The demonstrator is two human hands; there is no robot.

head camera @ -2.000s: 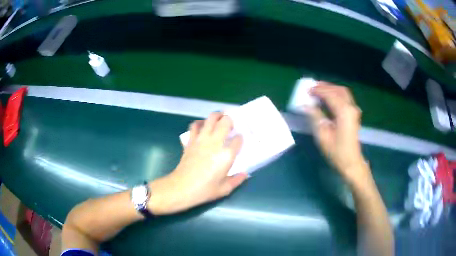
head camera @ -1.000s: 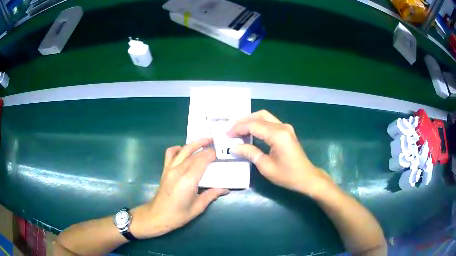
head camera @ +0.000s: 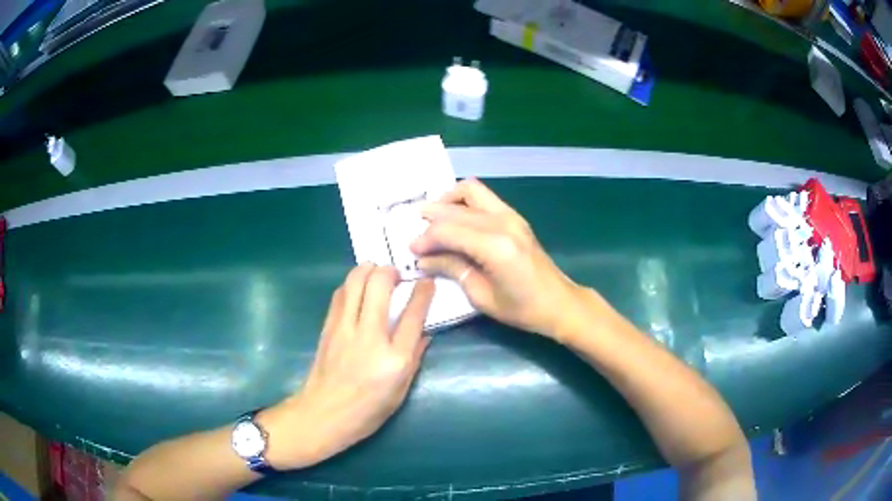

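Observation:
A white inner tray (head camera: 377, 176) lies tilted on the dark green worktop, its top edge reaching over the pale grey strip. A white charger (head camera: 400, 235) sits in its recess, partly hidden by fingers. My left hand (head camera: 367, 342) holds the tray's lower part, fingertips at the near end of the charger. My right hand (head camera: 494, 256) has its fingertips gripping the charger's right side. How deep the charger sits cannot be told.
A charger (head camera: 464, 93), another charger (head camera: 61, 155), a white tray (head camera: 217, 44) and a phone retail box (head camera: 577, 41) lie on the belt. A charger pile (head camera: 794, 259) lies at right against a red holder (head camera: 843, 235).
The charger now lies in the tray's recess, and the tray has turned and shifted slightly left. My right hand has moved with it. The belt's items have moved right.

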